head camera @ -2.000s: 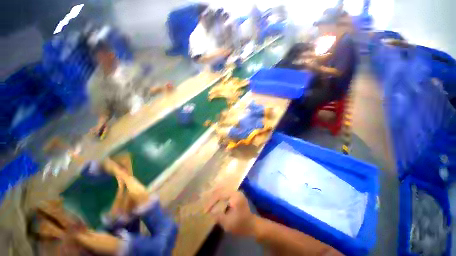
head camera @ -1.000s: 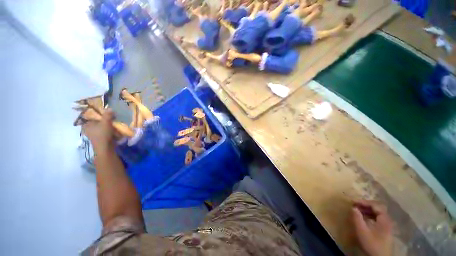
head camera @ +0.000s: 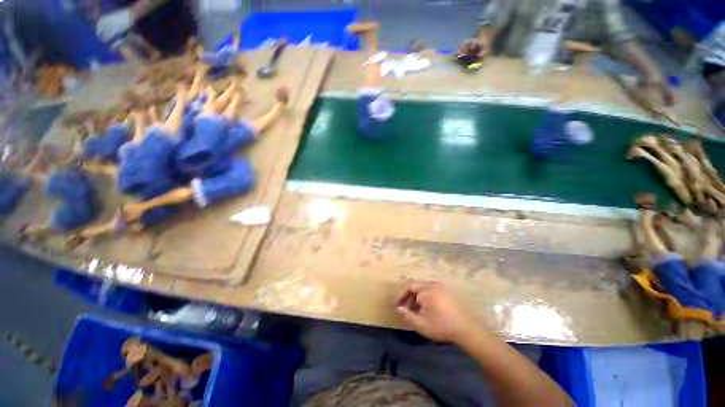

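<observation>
My right hand is over the near edge of the bench, fingers loosely curled, with no object visible in it. My left hand is not in view. Joined leg assemblies, blue shorts parts with tan legs, lie piled on cardboard at the left. A small white glue bottle lies by the cardboard's right edge. Loose tan leg pieces lie in the blue parts bin at lower left.
A green conveyor belt carries two blue shorts pieces and tan legs at right. Waist assemblies stand at the bench's right. A pale-lined bin is at lower right. People work across the belt.
The view has swung from the left bin to the bench. My left hand, which was at sandalled legs over that bin, is out of view. My right hand remains curled at the bench.
</observation>
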